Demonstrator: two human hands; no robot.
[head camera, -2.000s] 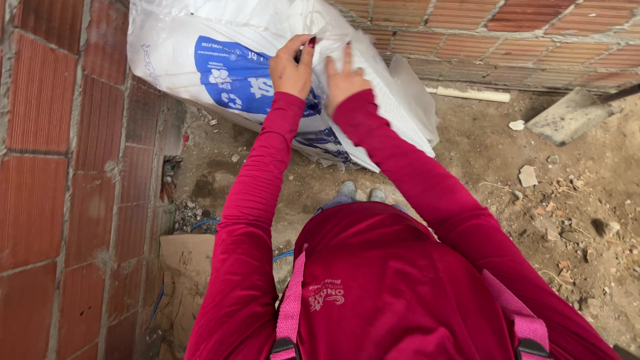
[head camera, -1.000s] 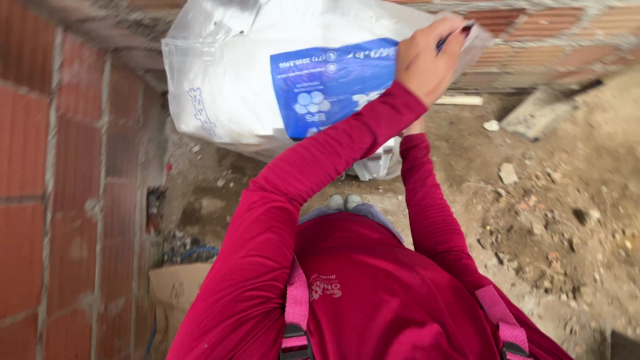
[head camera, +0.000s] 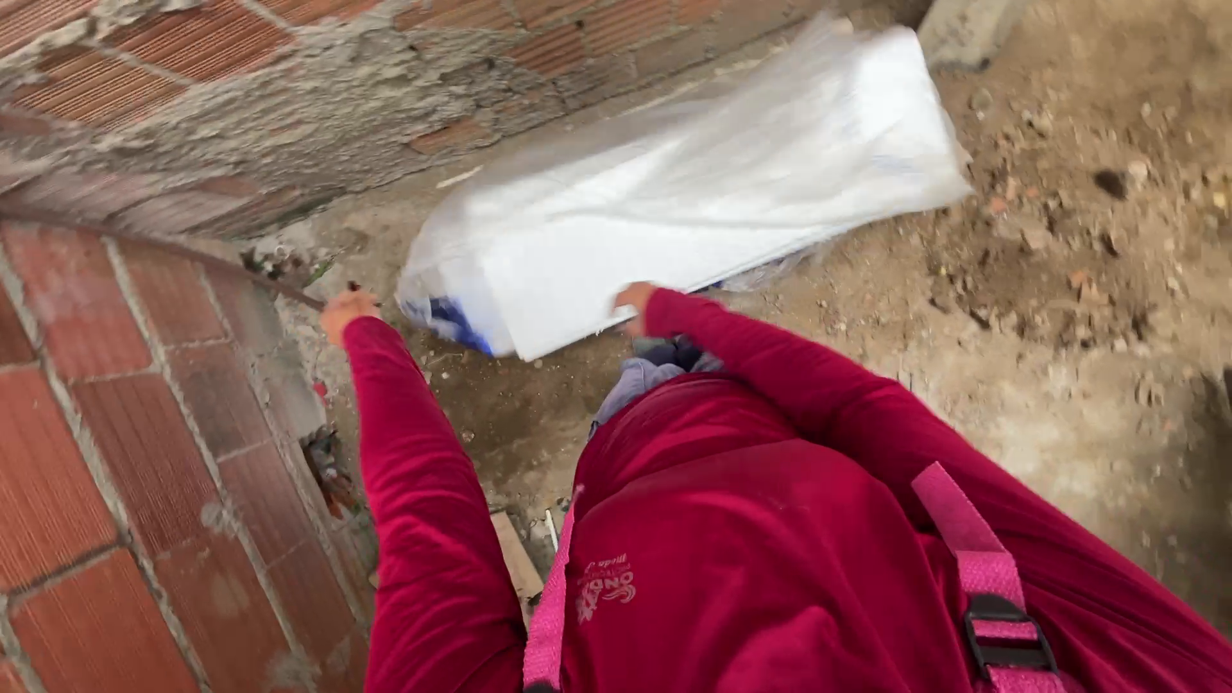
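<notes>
A clear plastic bag (head camera: 770, 135) with blue print wraps white foam sheets (head camera: 587, 279), lying aslant on the ground in front of me. My right hand (head camera: 635, 306) is at the near edge of the sheets; it is blurred, and whether its fingers grip the edge cannot be told. To the left of the bag, apart from it, my left hand (head camera: 348, 313) is at the end of a thin brown rod or edge (head camera: 231, 268) running along the brick wall. Its fingers look bent, but whether they hold this is unclear.
A red hollow-brick wall (head camera: 144, 433) rises close on my left. Another brick wall (head camera: 337, 106) with rough mortar stands behind the bag. Dirt ground (head camera: 1039, 366) with rubble lies to the right. A flat grey slab or board (head camera: 967, 29) is at the top right.
My hands have moved apart, left hand towards the left wall, right hand to the sheets' near edge. The large blue print seen before no longer faces up. The view has turned considerably.
</notes>
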